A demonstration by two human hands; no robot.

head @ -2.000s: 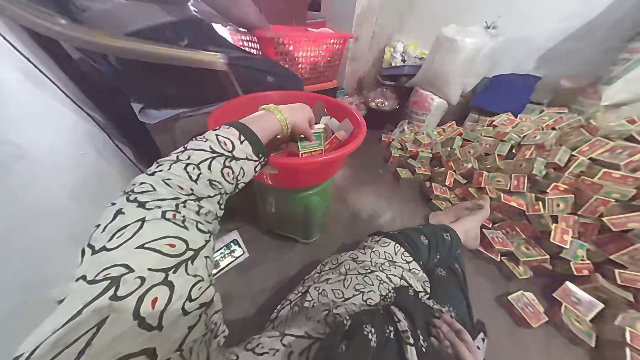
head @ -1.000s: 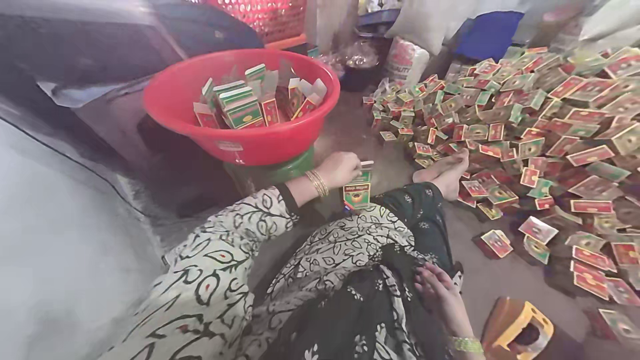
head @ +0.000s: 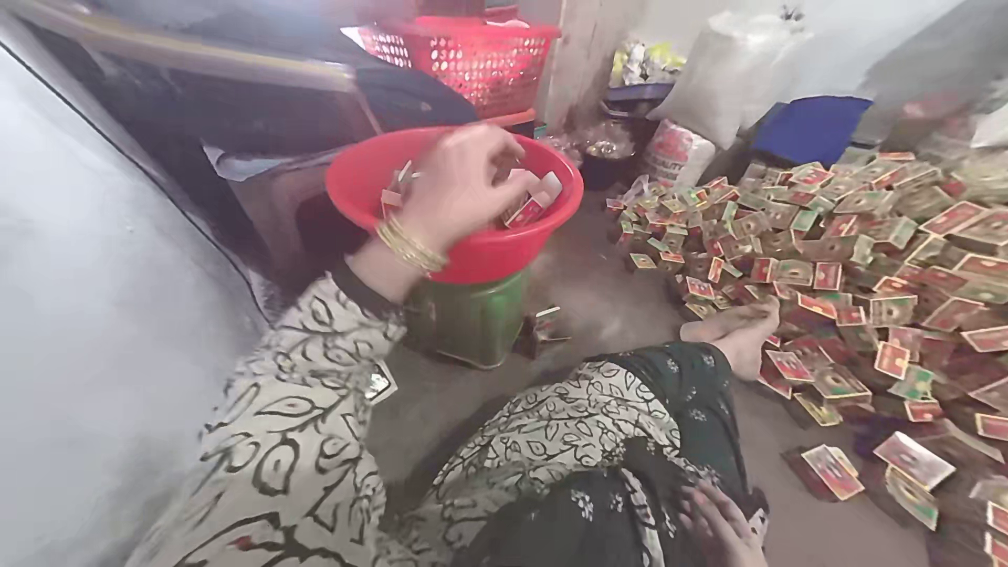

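My left hand (head: 465,185), with gold bangles at the wrist, is over a red plastic basin (head: 358,185). Its fingers are curved and apart from the thumb, slightly blurred, and nothing shows between them. Small printed cardboard boxes (head: 531,209) lie in the basin, partly hidden by the hand. The basin sits on a green container (head: 480,319). On my lap rests my right hand (head: 720,520), empty, its fingers spread a little over dark patterned cloth. A small box (head: 547,327) lies on the floor beside the green container.
A large heap of printed cardboard boxes (head: 827,236) covers the floor at right, touching the bare foot (head: 740,339). Behind are a red perforated basket (head: 492,67), white sacks (head: 728,71) and a blue object (head: 811,130). A phone-like object (head: 380,383) lies beside the left sleeve.
One second ago my left hand held a green and red box above my lap; it has moved to the basin and shows no box. The view has shifted.
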